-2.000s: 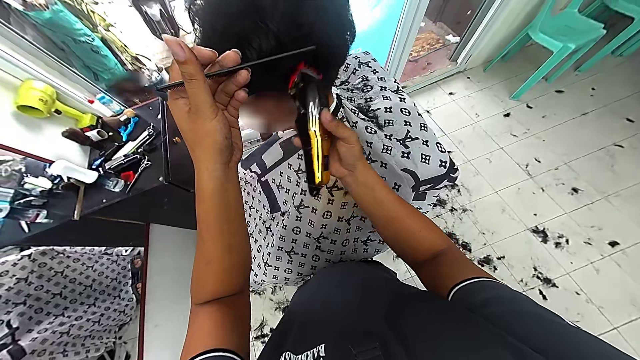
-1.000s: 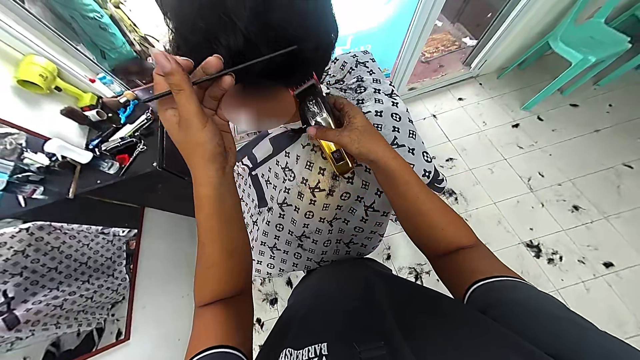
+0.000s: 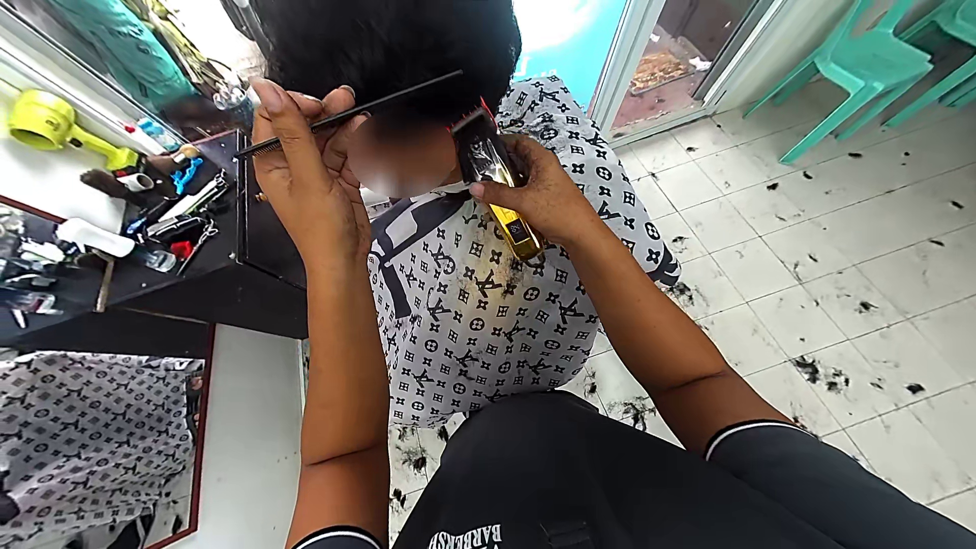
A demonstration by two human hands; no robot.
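Note:
A seated person's black hair fills the top centre, above a white patterned barber's cape. My left hand grips a thin black comb between thumb and fingers; its free end lies over the lower edge of the hair. In my right hand is a black and gold hair clipper, its red-edged blade end up, close beside the neck below the hairline. Whether the blade touches the skin, I cannot tell. Cut hair lies on the cape below the clipper.
At the left, a black counter carries a yellow-green hair dryer, a white bottle and several tools. A mirror stands below it. Green plastic chairs are at the upper right. Hair clippings dot the tiled floor.
Two seconds ago the clipper stood more upright, over the hair's edge. It has tilted and its blade end has come lower, beside the neck. The comb is still in my left hand.

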